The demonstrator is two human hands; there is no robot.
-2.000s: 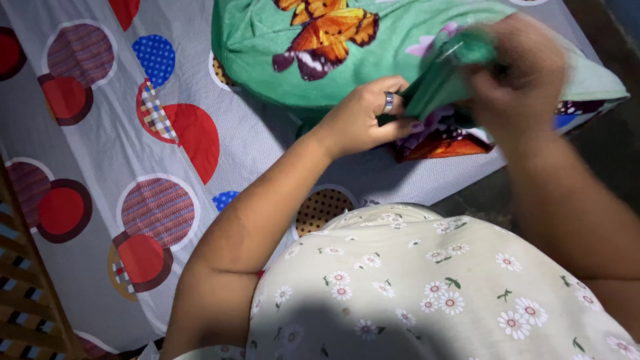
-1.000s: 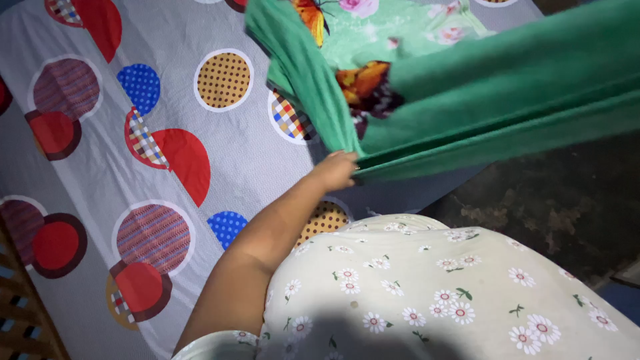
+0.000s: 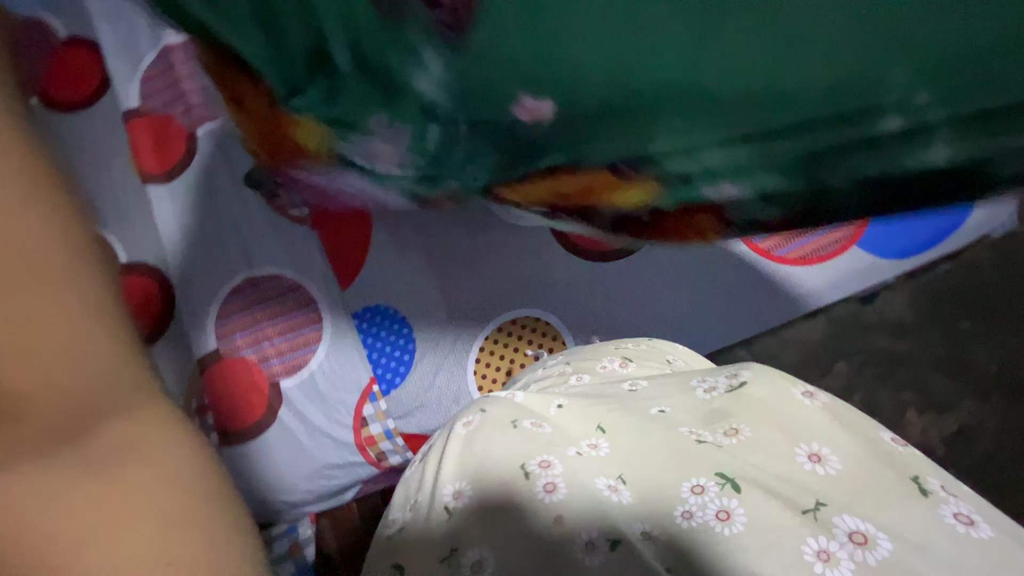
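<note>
A green cloth printed with butterflies and flowers (image 3: 640, 96) hangs across the top of the head view, raised above the bed and blurred by motion. Its upper part runs out of the frame. My left forearm, blurred and close to the camera, fills the left edge, but my left hand is outside the view. My right hand and arm do not show either. Whether either hand holds the cloth cannot be seen.
Below the cloth lies a bed with a grey sheet (image 3: 480, 272) patterned with coloured circles. Its edge slopes up to the right, beside a dark floor (image 3: 896, 344). My cream daisy-print garment (image 3: 656, 464) fills the lower middle.
The green cloth, gripped by my left hand near the middle of the view a second ago, is now raised and spread across the top. My left arm has come up close to the camera.
</note>
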